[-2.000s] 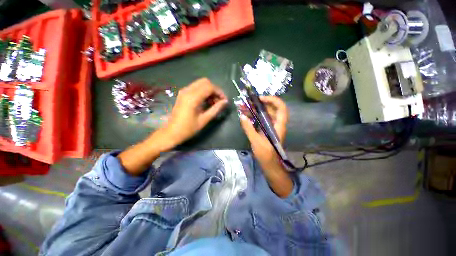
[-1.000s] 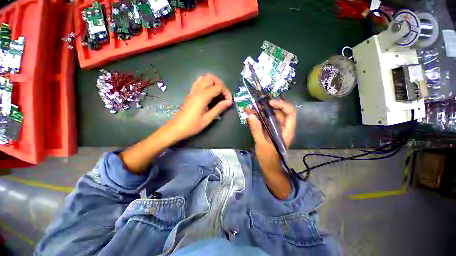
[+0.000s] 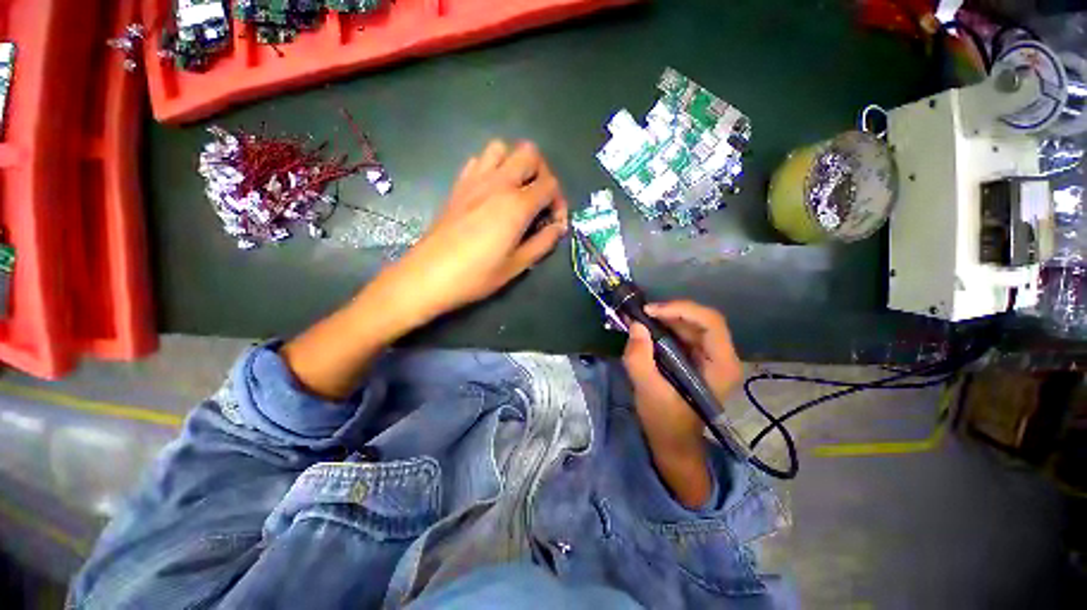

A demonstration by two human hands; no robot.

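Note:
My right hand (image 3: 685, 358) is closed around the black handle of a soldering iron (image 3: 668, 346). Its metal tip points up and left, at the left edge of a small green and white circuit board (image 3: 602, 226) on the mat. A thin pale curved line runs beside the tip. My left hand (image 3: 495, 221) is at the board's left, thumb and fingertips close together near the iron tip. What is between those fingertips is too small to tell. A stack of circuit boards (image 3: 679, 149) lies behind the single board. Red leads with white connectors (image 3: 268, 185) lie in a tangled pile at the left.
Red trays (image 3: 101, 226) stand at the left, and another red tray (image 3: 358, 66) with boards is at the back. A round yellowish tip cleaner tin (image 3: 832, 187) stands beside the off-white box (image 3: 936, 215) with a solder reel (image 3: 1028, 86). Black cords (image 3: 834, 387) hang along the bench's front edge.
The iron has moved down, and its tip now meets the single board's left side instead of overlapping the stack. The view has shifted, so the trays sit further left and up and the white box further right.

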